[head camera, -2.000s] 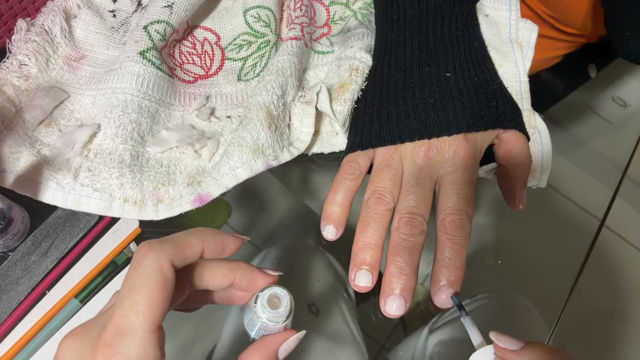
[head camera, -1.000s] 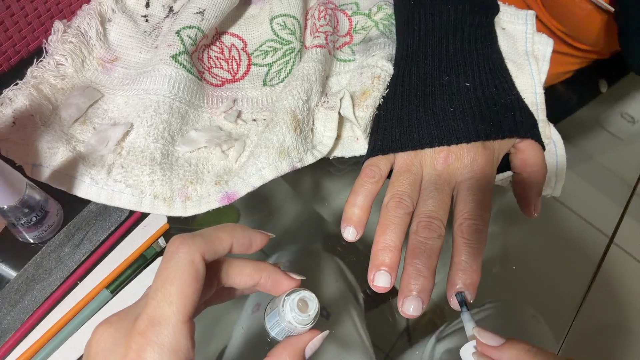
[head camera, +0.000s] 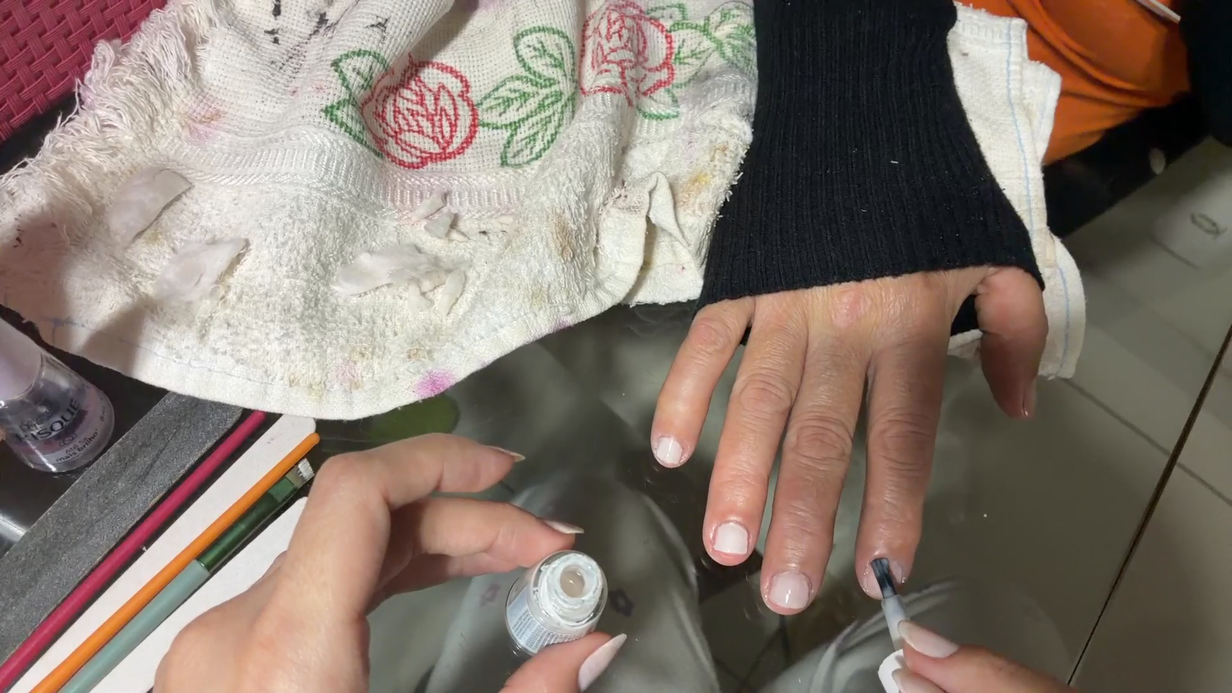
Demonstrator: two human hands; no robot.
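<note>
My left hand (head camera: pixel 385 568) holds an uncapped nail polish bottle (head camera: pixel 556 602) between thumb and fingers, its mouth facing up. At the lower right, my right hand (head camera: pixel 962 664) grips the white cap of a nail polish brush (head camera: pixel 889 597). The dark brush tip touches the index fingernail of another person's hand (head camera: pixel 847 414), which lies palm down with fingers spread on the glass surface. A black ribbed sleeve (head camera: pixel 857 144) covers that person's wrist and the back of the hand. The little, ring and middle fingernails look whitish or pale pink.
A stained white towel (head camera: pixel 318 318) with embroidered roses and bits of cotton (head camera: pixel 385 269) lies at the upper left. Along the left are another polish bottle (head camera: pixel 58 414), a grey nail file (head camera: pixel 115 500), an orange stick (head camera: pixel 192 549) and a green-handled brush (head camera: pixel 231 534).
The brush has stayed at the index fingernail, and its tip now lies over the nail. My left hand still holds the bottle. The view has shifted somewhat.
</note>
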